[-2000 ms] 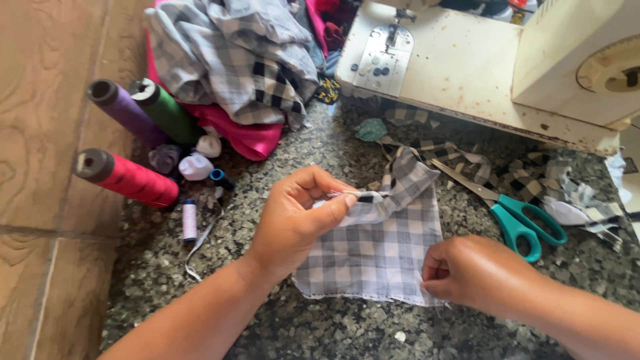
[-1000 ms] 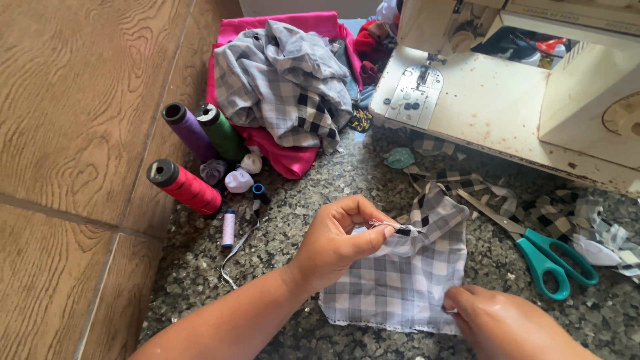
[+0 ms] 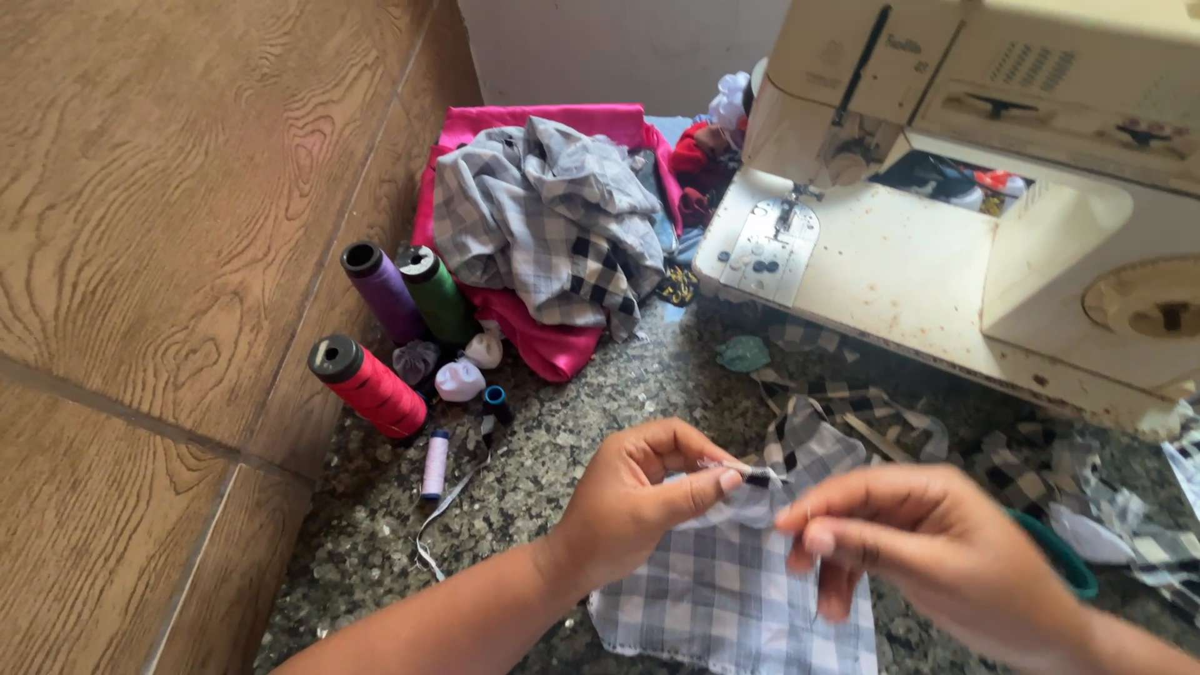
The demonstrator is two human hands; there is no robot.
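My left hand (image 3: 647,497) pinches the gathered upper edge of a grey-and-white checked cloth (image 3: 741,600) between thumb and fingertips. White stitches over a black patch show at the pinch. Just right of it, my right hand (image 3: 872,534) has thumb and forefinger together, with a thin thread hanging below; whether a needle is between them is too small to tell. The cloth's lower part lies flat on the granite surface. Behind my right hand, teal-handled scissors (image 3: 1055,553) are mostly hidden.
A sewing machine (image 3: 891,272) stands at the back right, with fabric scraps (image 3: 1041,459) before it. Left of it, crumpled checked fabric (image 3: 553,216) lies on pink cloth (image 3: 553,347). Red (image 3: 370,389), purple (image 3: 384,295) and green (image 3: 439,300) thread cones and a small pale spool (image 3: 435,466) stand or lie nearby.
My right hand has moved up from the cloth's lower right edge to beside my left fingertips, now covering much of the scissors. My left hand keeps its pinch. The view has shifted.
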